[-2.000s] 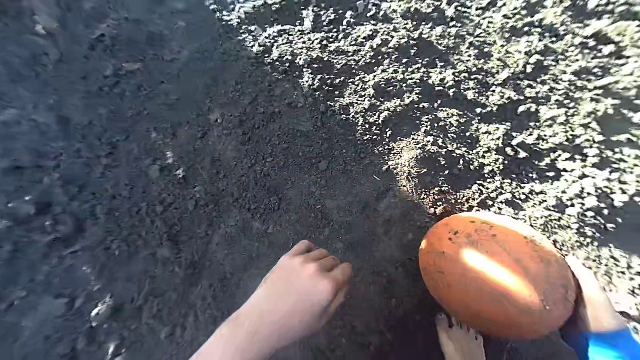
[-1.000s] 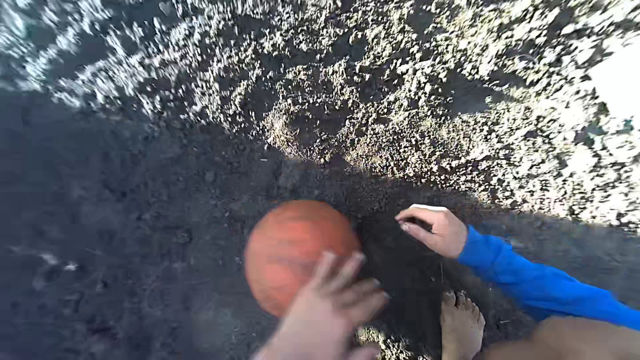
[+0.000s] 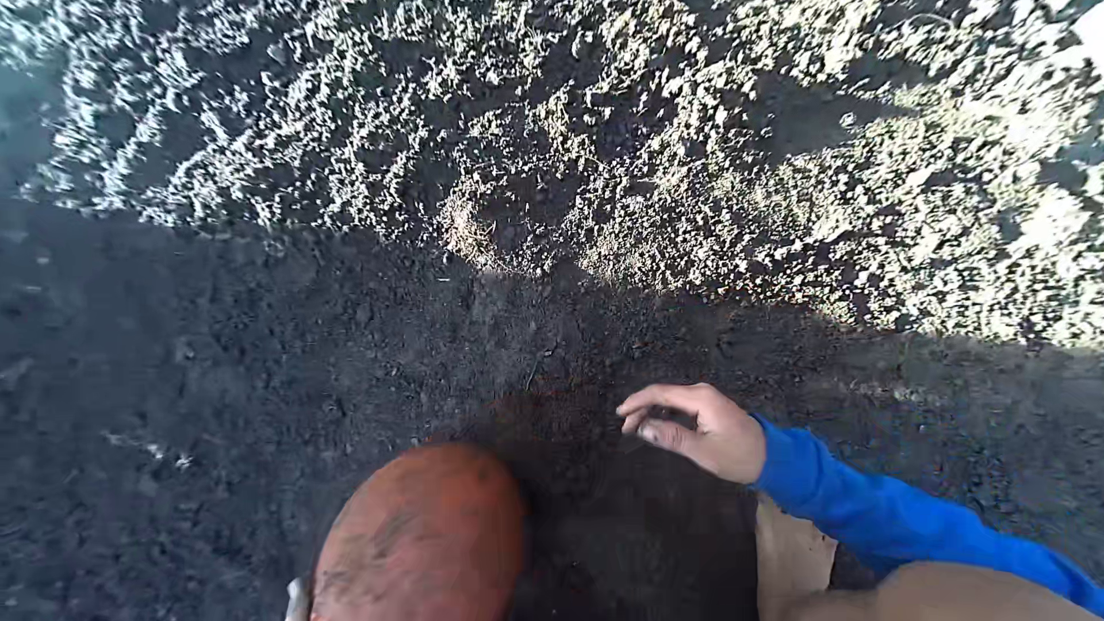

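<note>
A rounded orange-brown vessel (image 3: 423,535), terracotta in colour and marked with dark smudges, shows at the bottom, left of centre, and is cut off by the frame edge. A small part of my left hand (image 3: 297,599) appears at its left edge; the rest is hidden or out of frame. To the right, apart from the vessel, my right hand (image 3: 703,431) is over the dark soil with its fingers loosely curved and nothing between them. A blue sleeve (image 3: 897,509) covers that arm.
Dark shaded soil (image 3: 259,371) lies below and around the hands. Sunlit, crumbly ground (image 3: 690,155) spans the upper part of the view. My bare lower leg (image 3: 789,552) and bent knee (image 3: 966,595) are at the lower right.
Two seconds ago my right hand was at the vessel's right side; now it is apart from it. My left hand has come from away to the vessel, which is now lower in view.
</note>
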